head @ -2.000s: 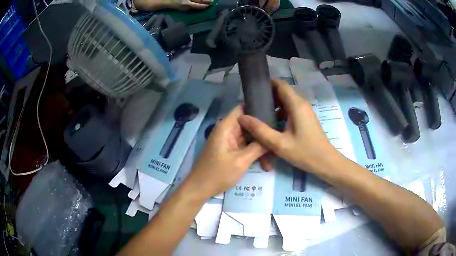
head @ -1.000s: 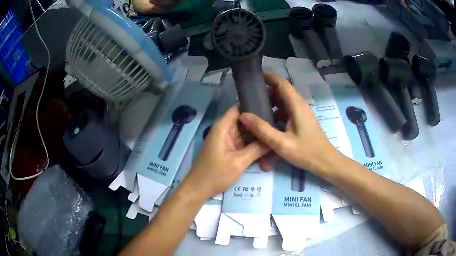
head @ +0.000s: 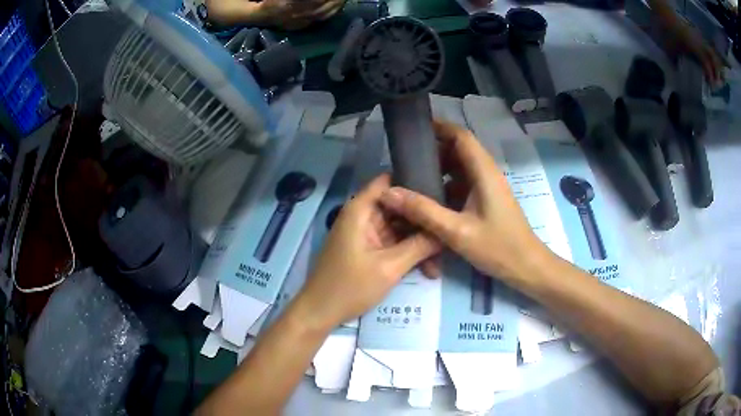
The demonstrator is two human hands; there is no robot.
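A dark grey handheld mini fan is held upright, its round spoked head up, above flat light blue and white retail boxes. My left hand and my right hand are both closed around the lower part of its handle. My right thumb lies across the front of the handle, near the left hand's fingers. The handle's lower end is hidden by the hands.
Several more mini fans lie at the right and far right. A pale blue desk fan and a dark grey rounded part are at the left, bubble wrap lower left. Other people's hands show at the far side.
The fan head tilted left and then came back slightly right, while both hands kept their hold. Other people's hands have come into view at the top left and top right.
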